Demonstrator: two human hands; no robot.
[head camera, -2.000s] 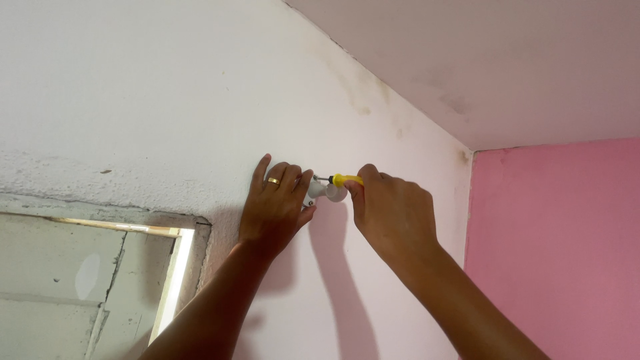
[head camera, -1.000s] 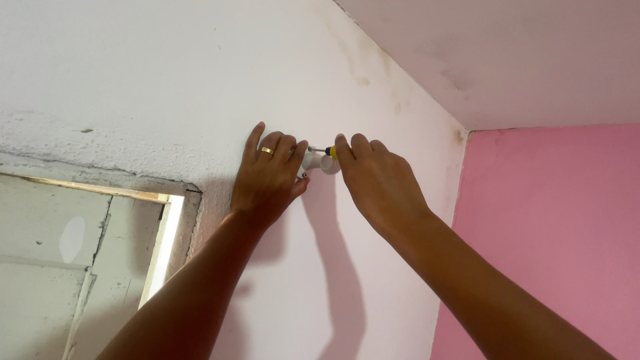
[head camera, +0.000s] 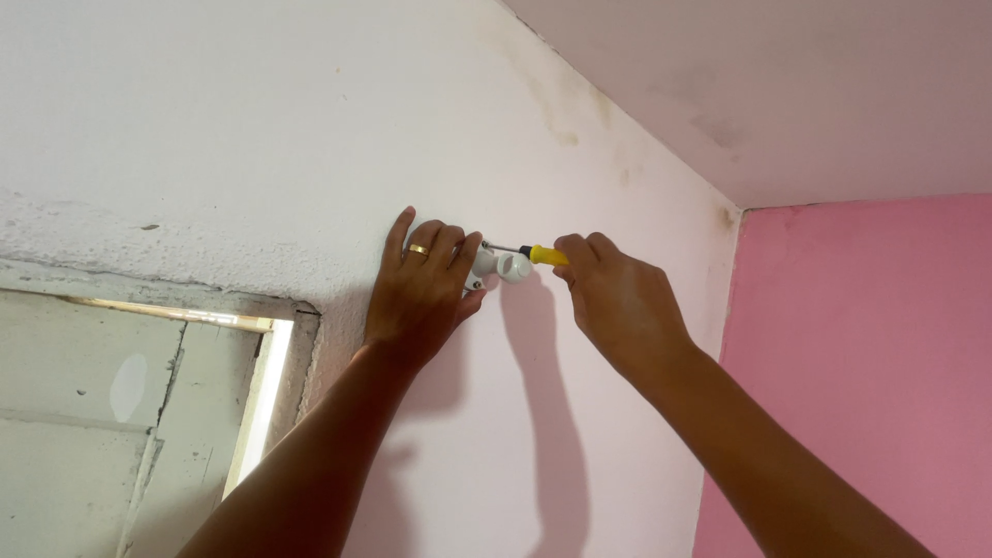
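A small white plastic wall-mount bracket (head camera: 511, 266) with a rounded, slotted end lies against the white wall. My left hand (head camera: 426, 291), a gold-coloured ring on one finger, presses the bracket's base to the wall and partly hides it. One screw (head camera: 477, 285) shows low on the base, near my left thumb. My right hand (head camera: 624, 298) grips a screwdriver (head camera: 549, 256) by its yellow handle. Its thin metal shaft points left, with the tip at another screw at the top of the base, beside my left fingertips.
An opening with a worn frame (head camera: 267, 387) is at the lower left, its surround rough and cracked. The stained ceiling (head camera: 744, 85) slopes across the upper right. A pink wall (head camera: 860, 372) meets the white wall at the right corner.
More of the yellow handle shows now than one second ago, as my right hand's fingers have shifted on it. My left hand stays at the bracket.
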